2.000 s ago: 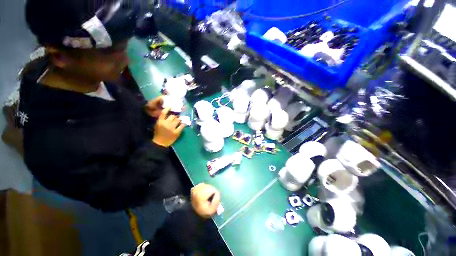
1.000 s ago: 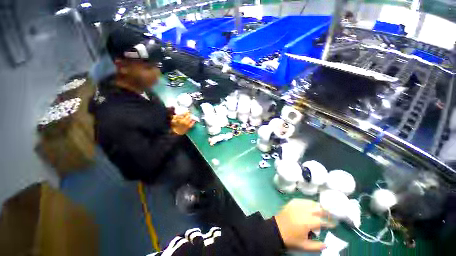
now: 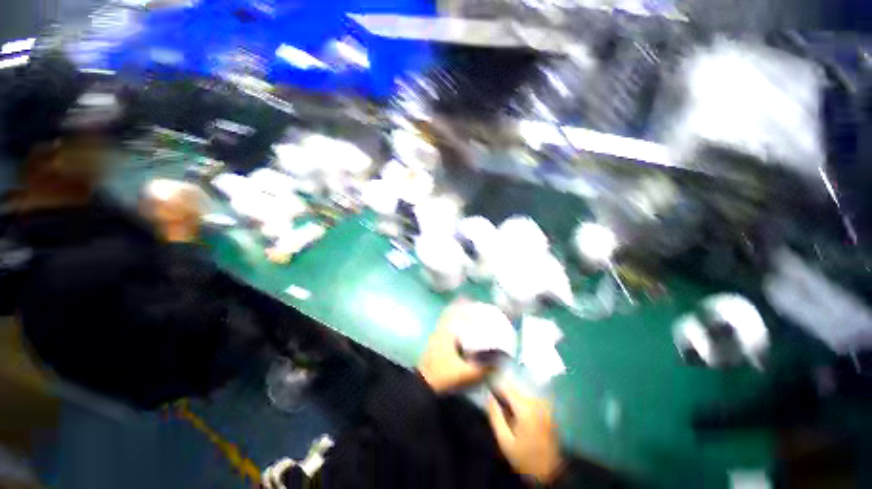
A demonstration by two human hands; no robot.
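Note:
The frame is strongly blurred. My left hand [image 3: 448,359] is closed around a white rounded camera housing [image 3: 486,329] above the bench's front edge. My right hand [image 3: 526,429] is close beside it, just below and to the right, with its fingers at a small dark part at the housing's lower side. Whether my right hand grips that part cannot be told. A flat angular white piece [image 3: 542,347] lies on the green mat just right of the housing.
White housings [image 3: 521,258] stand clustered behind my hands. A white-and-black camera [image 3: 724,330] lies on the mat [image 3: 626,382] at right. A person in black [image 3: 105,287] sits at left. Blue bins [image 3: 287,43] and a metal rack are behind; a small white part [image 3: 297,292] lies near the edge.
The view has swung right. My left hand, earlier reaching over the housings, now holds a white housing near the front edge. My right hand has come into view beside it.

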